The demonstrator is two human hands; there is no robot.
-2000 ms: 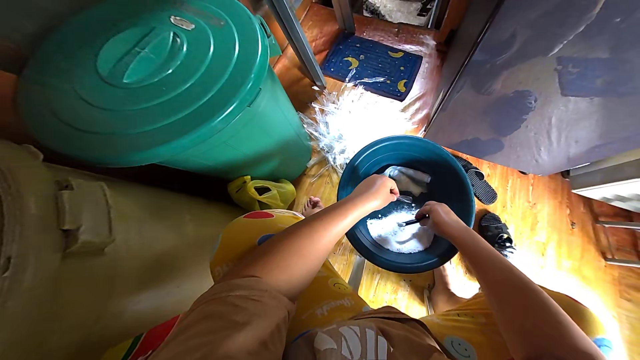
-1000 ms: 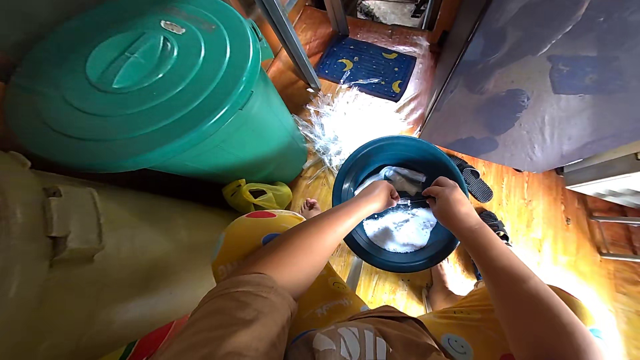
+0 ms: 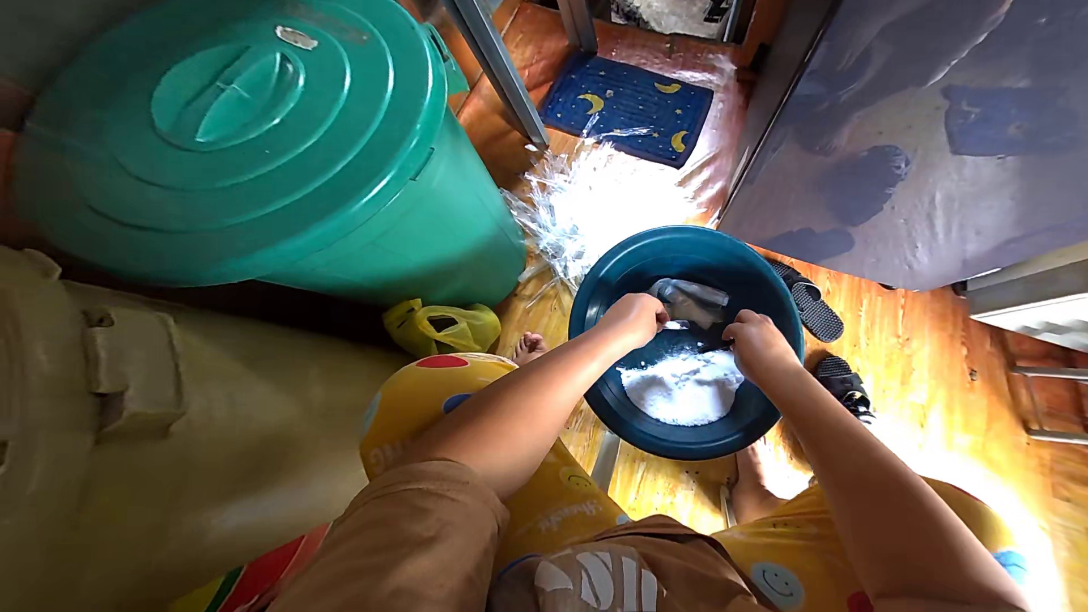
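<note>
A dark teal plastic basin (image 3: 684,446) stands between my legs. White granular material (image 3: 684,387) lies in a heap inside it, with a clear plastic packet (image 3: 690,297) toward the far side. My left hand (image 3: 633,321), over the basin's left part, pinches a small pale strip or packet (image 3: 676,325). Opposite it, my right hand (image 3: 756,340) has its fingers closed on something small and dark that I cannot make out. The two hands are apart.
A lidded green bin (image 3: 365,212) and a beige container (image 3: 229,391) line the left. A yellow plastic bag (image 3: 442,327) sits by my foot. Clear plastic strips (image 3: 557,212) lie before a blue mat (image 3: 629,106). Black slippers (image 3: 812,306) and a grey panel (image 3: 892,144) are at right.
My hands were close together over the basin one second ago and are now apart. The right hand has moved to the right.
</note>
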